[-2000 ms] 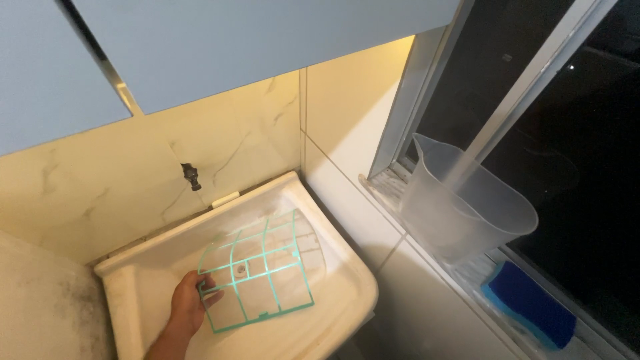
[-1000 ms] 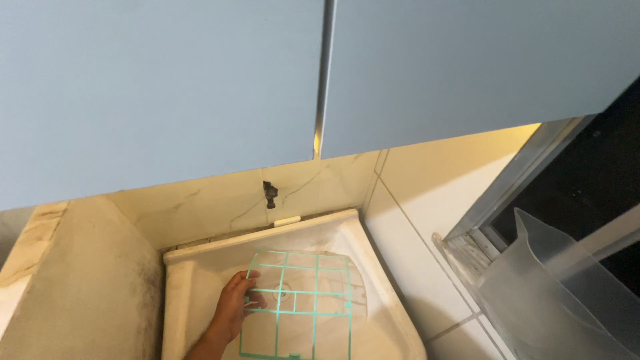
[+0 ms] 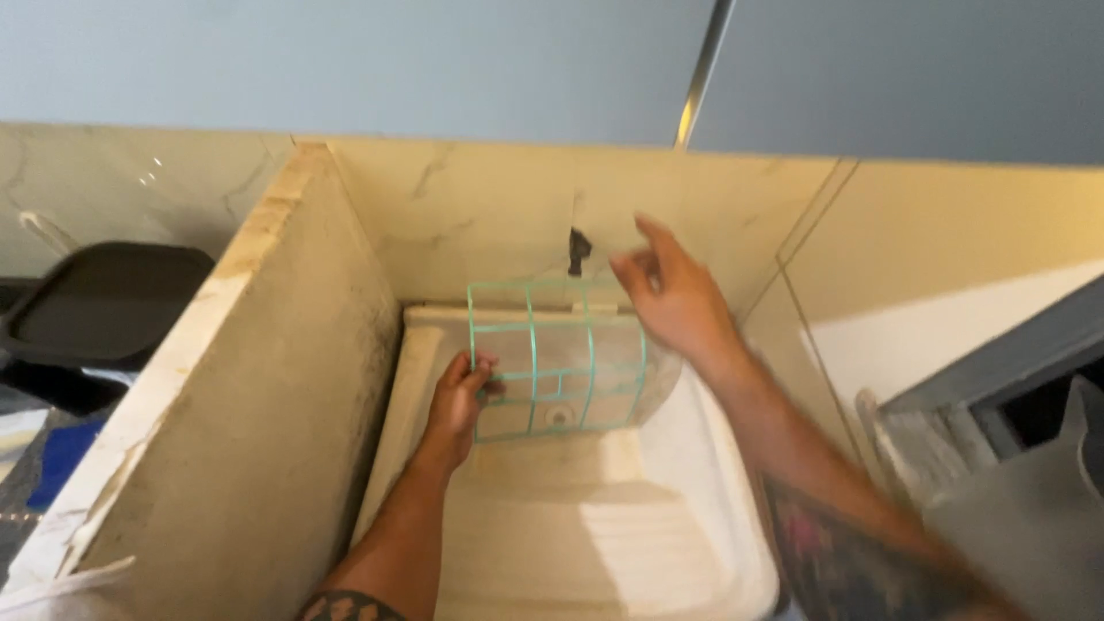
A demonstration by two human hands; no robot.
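Observation:
My left hand point(image 3: 459, 401) grips the left edge of a curved mesh filter with a teal plastic frame point(image 3: 533, 349). The filter is held over the back of a white laundry sink point(image 3: 733, 483), and the drain shows through its mesh. My right hand point(image 3: 673, 289), blurred, is raised with its fingers apart near the filter's upper right corner and holds nothing. Just left of that hand, a small black tap point(image 3: 578, 252) sticks out of the marbled wall.
A rough-edged partition point(image 3: 259, 371) stands left of the sink, with a black-lidded container point(image 3: 112, 302) beyond it. Blue-grey cabinets point(image 3: 345, 69) hang above. At right, a translucent plastic jug point(image 3: 1026, 509) stands by the window frame point(image 3: 1009, 354).
My right hand has come into view and is raised near the tap. The left hand still holds the filter, now tilted differently. The view has shifted left.

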